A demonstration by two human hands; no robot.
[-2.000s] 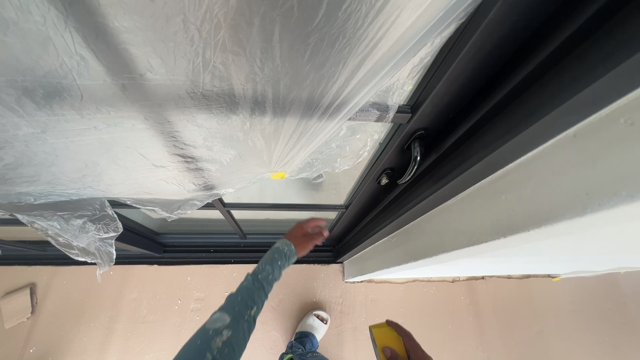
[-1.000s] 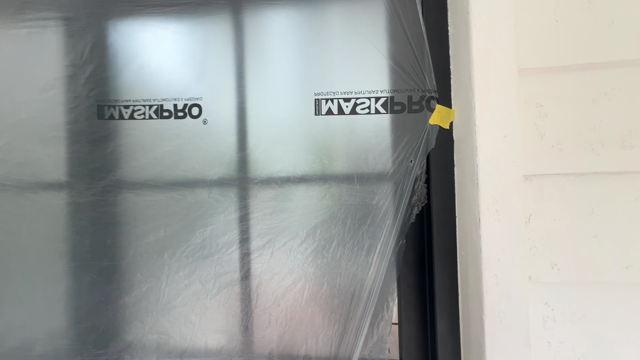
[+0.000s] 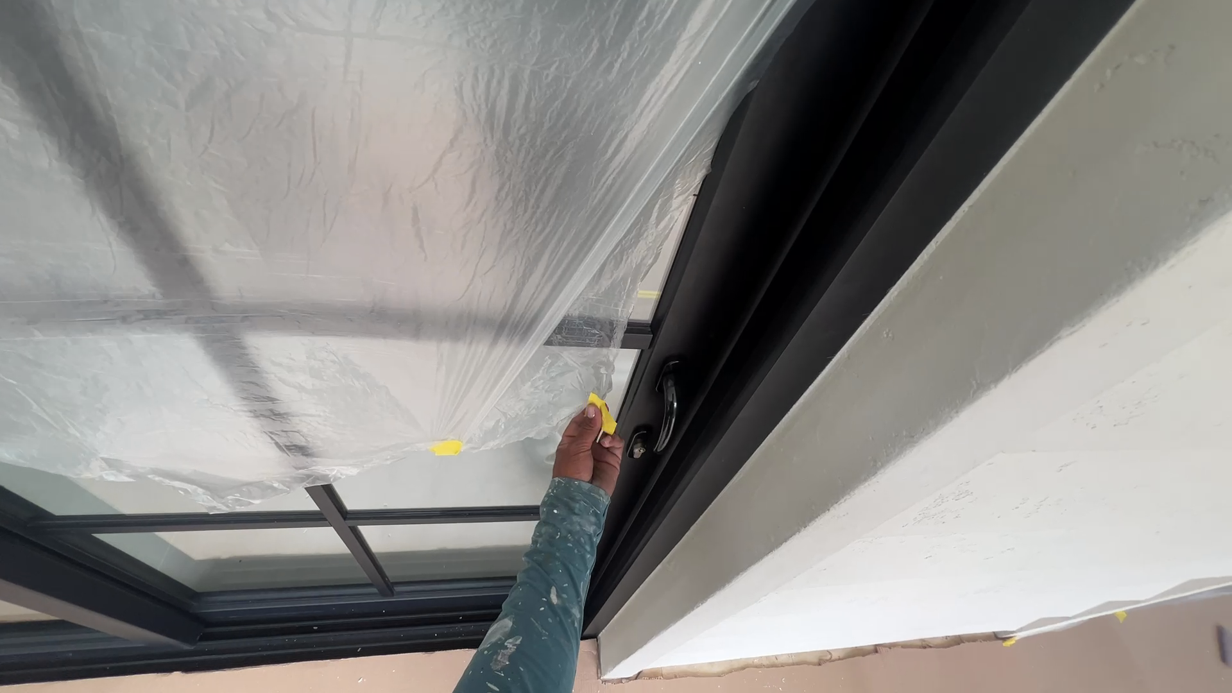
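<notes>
My left hand (image 3: 587, 448), in a paint-spattered teal sleeve, pinches a piece of yellow tape (image 3: 603, 414) beside the edge of the clear plastic masking film (image 3: 366, 221). Whether that tape touches the film cannot be told. The wrinkled film covers much of the black-framed glass door. A second piece of yellow tape (image 3: 447, 448) sticks to the film's lower edge, left of the hand. Just to the right of the fingers are the curved door handle (image 3: 668, 409) and the lock cylinder (image 3: 637, 444). My right hand is out of view.
The black door frame (image 3: 770, 279) runs diagonally beside a white wall (image 3: 924, 385) with a rough surface. Below the door lies a pinkish-beige floor (image 3: 385, 674). Bits of yellow tape (image 3: 1009, 642) show along the sheet edge at the wall's foot, lower right.
The view has swung back down from the upper film. Two seconds ago a hand was low by the door's bottom corner; now my left hand is at the film's edge with yellow tape.
</notes>
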